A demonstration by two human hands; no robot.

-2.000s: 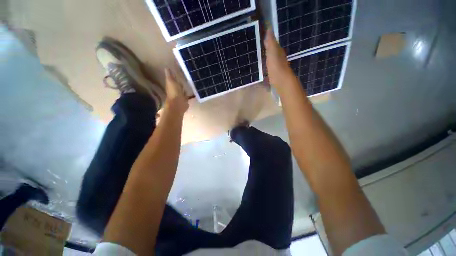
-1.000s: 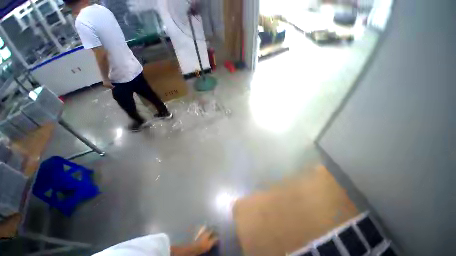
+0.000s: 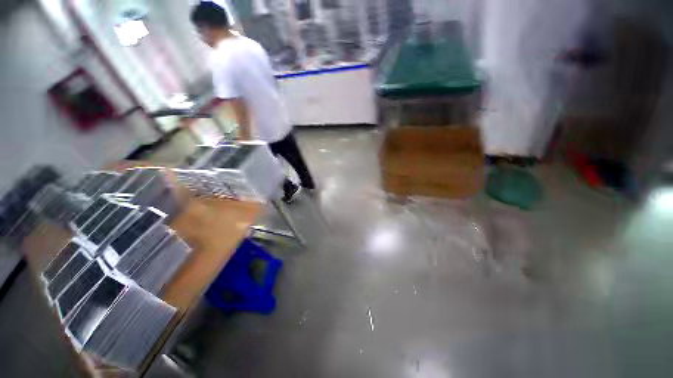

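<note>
Neither of my hands is in the picture. Nearest in front of me, at the left, stacks of solar panels (image 3: 136,325) stand on a wood-coloured table (image 3: 214,225). They look like grey-white striped blocks with dark tops, set close together in rows. Another panel stack (image 3: 251,173) stands at the table's far right end. The picture is blurred.
A person (image 3: 254,88) in a white shirt stands behind the table. A blue stool (image 3: 247,280) is beside it. A green belt bench (image 3: 428,66) is at the back, with a cardboard box (image 3: 432,162) below. White scraps (image 3: 370,319) lie on the floor.
The view has swung up and left from the floor panels to the table. The hand seen a second ago is out of the picture. The person now appears behind the table.
</note>
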